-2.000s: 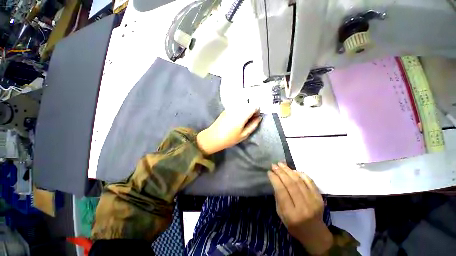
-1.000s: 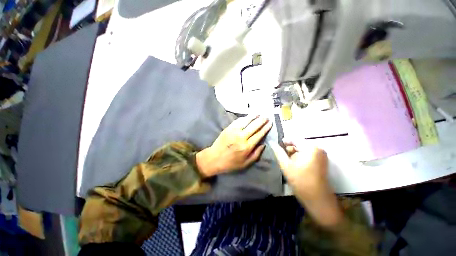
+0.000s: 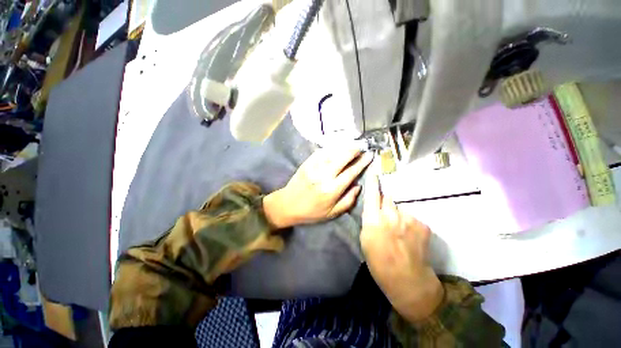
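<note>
A large grey cut panel (image 3: pixel 197 163) lies on the white table and runs under my left forearm to the needle area. My left hand (image 3: pixel 319 185) lies flat on the panel, its fingertips just short of the presser foot (image 3: pixel 376 144). My right hand (image 3: pixel 398 248) is at the panel's right edge, index finger pointing up towards the foot; the finger and thumb are at the cloth edge, partly washed out by glare. A yellowish tab (image 3: pixel 388 162) sits beside the foot. The needle itself cannot be made out.
The white sewing machine head (image 3: pixel 463 61) fills the upper right. A pale lamp (image 3: pixel 262 102) on a ribbed neck hangs left of the needle. A pink paper sheet (image 3: pixel 521 163) and a yellow-green tape (image 3: pixel 585 143) lie at right. A dark grey side table (image 3: pixel 78 183) stands at left.
The grey panel has moved up towards the needle and under the lamp. My right hand has moved from the near table edge up to beside my left fingertips. The view has shifted slightly.
</note>
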